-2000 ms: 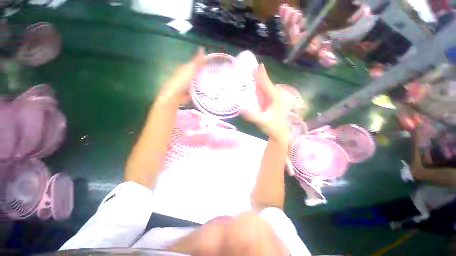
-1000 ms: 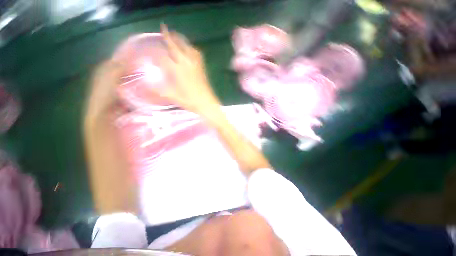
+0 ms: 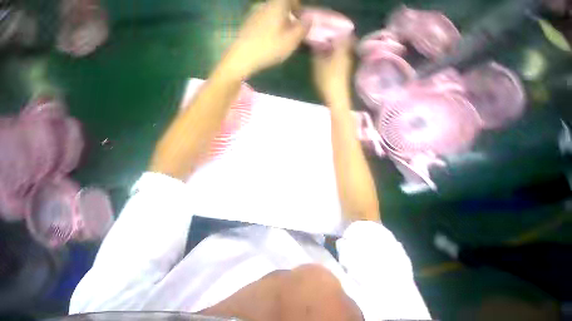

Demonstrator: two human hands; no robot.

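My left hand (image 3: 268, 39) is near the top edge, partly cut off, with its fingers curled beside a small rounded pink piece (image 3: 327, 26) that looks like a clip base. Whether it grips anything is unclear. My right hand (image 3: 333, 66) is blurred and holds the pink piece from below. Whether a fan head is joined to it cannot be seen. A white sheet (image 3: 276, 163) lies in front of me. A pink ribbed front grille (image 3: 236, 122) lies on its left part, partly hidden by my left forearm.
Several overlapping pink clip fans (image 3: 417, 122) lie right of the sheet. More pink fans (image 3: 41, 147) are grouped at the far left. A blurred pink item (image 3: 81, 31) is at the upper left. The green bench top (image 3: 141, 69) surrounds the sheet. A grey bar (image 3: 476, 47) is at the upper right.
Both hands have moved right and away from the left part of the sheet, to the top edge. The large pink round they held is no longer visible; a small pink piece shows at my right hand.
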